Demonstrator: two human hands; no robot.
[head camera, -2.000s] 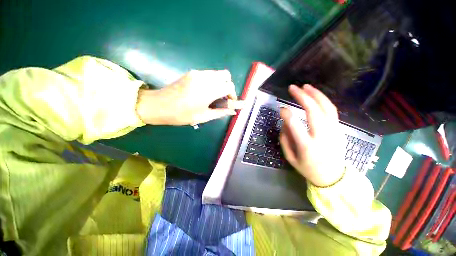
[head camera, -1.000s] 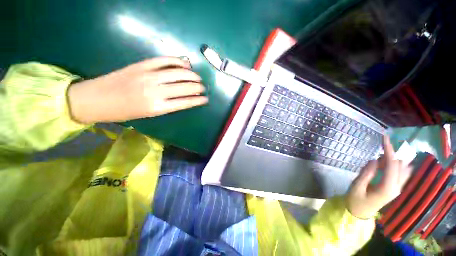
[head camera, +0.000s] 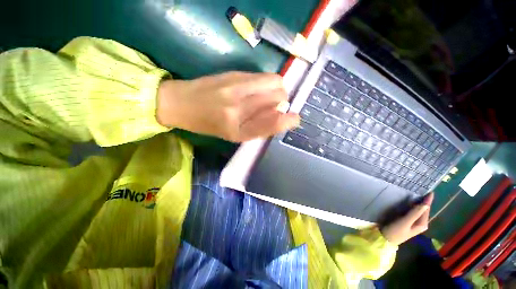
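Observation:
An open grey laptop (head camera: 328, 180) with black keys lies tilted on a white liner (head camera: 235, 169). My left hand (head camera: 229, 104) is at its left edge, fingers bent together. A small pale spot shows at the fingertips; I cannot tell what it is. My right hand (head camera: 410, 220) is at the laptop's front right corner, its fingers partly hidden in dark blur. A grey stick (head camera: 277, 35) with a pale yellow end points at the laptop's rear left edge. A yellow USB stick (head camera: 243, 28) with a dark end lies beside it on the bench.
The glossy black screen (head camera: 430, 51) stands at the upper right. A small pale plug (head camera: 450, 174) is at the laptop's right edge. A white card (head camera: 476, 178) lies beyond it by a thin brown strip. Red trays (head camera: 481, 226) stand at the right. The bench (head camera: 113, 22) is green.
My left hand has moved right to the laptop's left edge. My right hand has moved down to the front right corner. The laptop and the sticks appear higher in view.

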